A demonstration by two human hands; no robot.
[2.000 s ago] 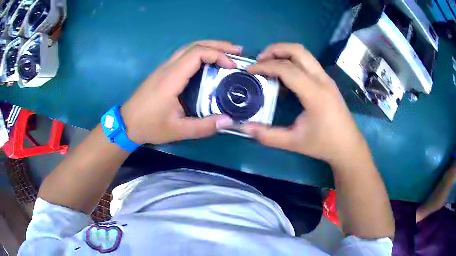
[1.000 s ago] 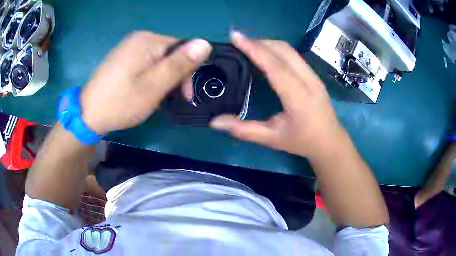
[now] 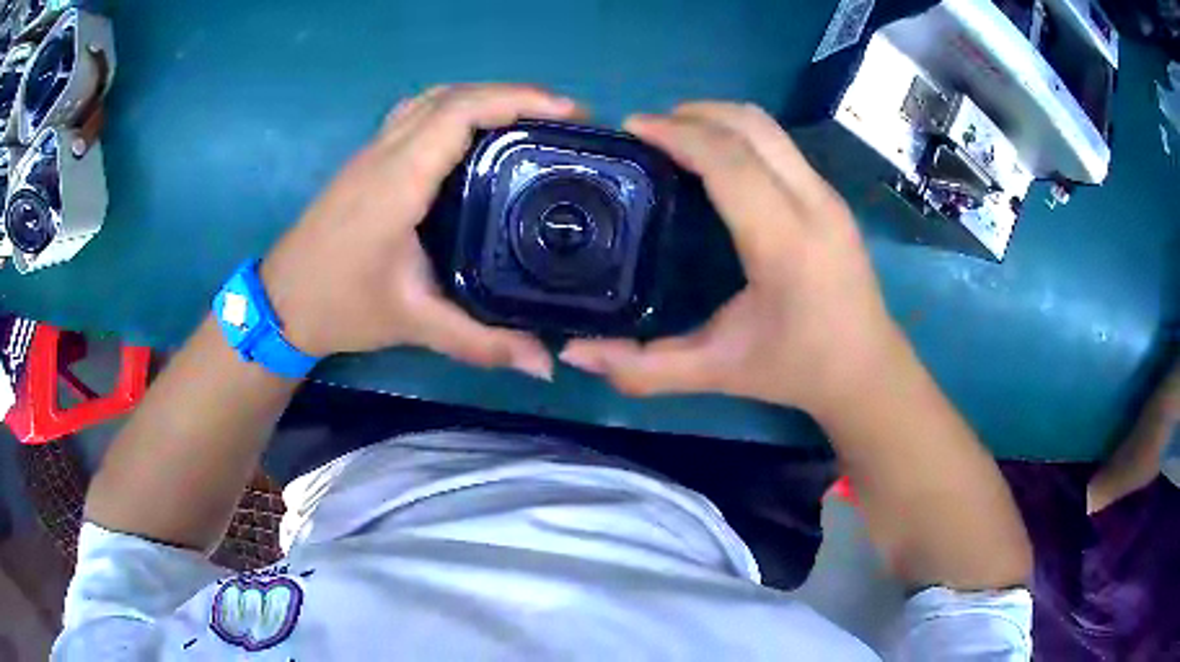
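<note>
A speaker unit is upright in front of me with its open end facing up. A glossy black square end cover lies around its rim, and the round black driver with a shiny centre shows inside. My left hand holds the unit's left side, thumb at the near edge. My right hand is around the right side, fingertips at the far and near edges. The pale housing is hidden below the cover.
A silver-white screw feeder stands at the right on the green bench. Open cream units stand at the far left. A red stool is below the bench's left edge. A person in purple is at the lower right.
The unit's pale rim showed two seconds ago. A black cover came over it, and both hands now hold the sides. My left hand moved off the cover's top.
</note>
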